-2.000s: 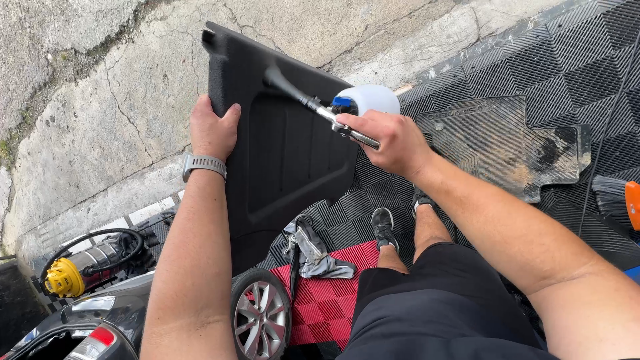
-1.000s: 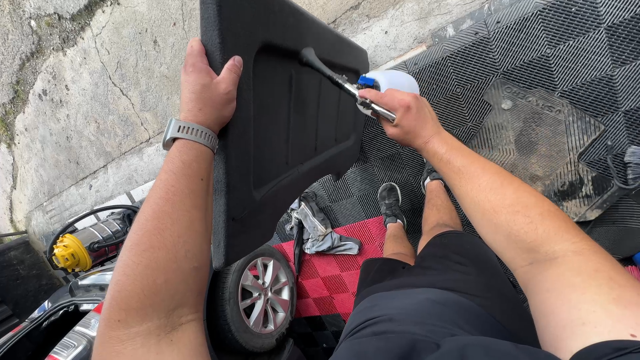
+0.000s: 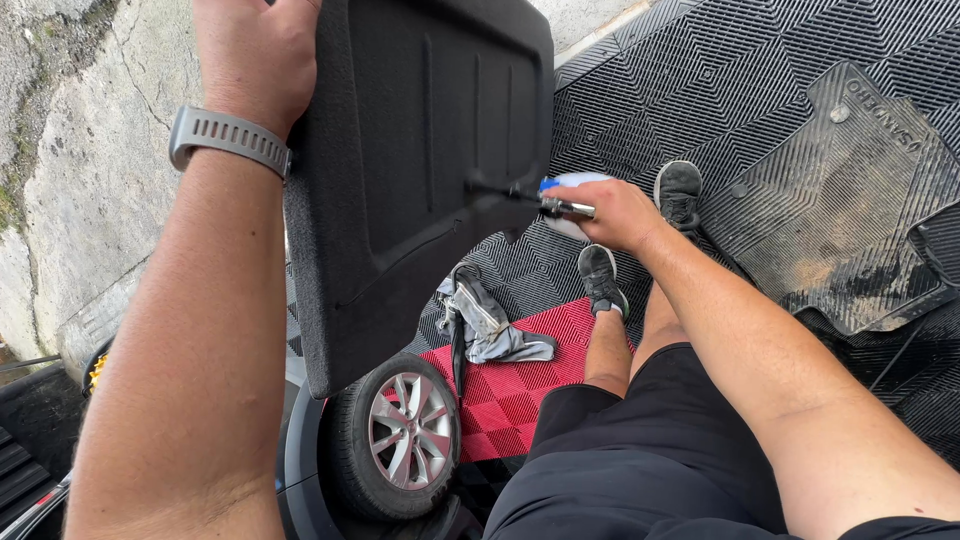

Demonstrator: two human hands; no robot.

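My left hand [image 3: 259,64], with a grey watch band at the wrist, grips the upper left edge of a black carpeted car trunk panel [image 3: 405,150]. The panel hangs upright with ribs pressed into its recessed face. My right hand [image 3: 611,214] is closed around the metal trigger handle of an air-powered cleaning gun [image 3: 551,204], which has a blue cap and a white bottle partly behind my fingers. Its dark nozzle points left at the lower right part of the panel face, and its tip is blurred. A thin dark line runs across the lower panel.
Below the panel are a car wheel [image 3: 412,435] and a crumpled grey cloth [image 3: 487,322] on red and black floor tiles [image 3: 510,397]. A dirty rubber car mat [image 3: 847,202] lies at right. Cracked concrete [image 3: 112,172] is at left; my shoes [image 3: 600,277] stand near the middle.
My right hand has brought the cleaning gun down the panel from its upper part to the lower right. My left hand still holds the panel's edge. The view has shifted.
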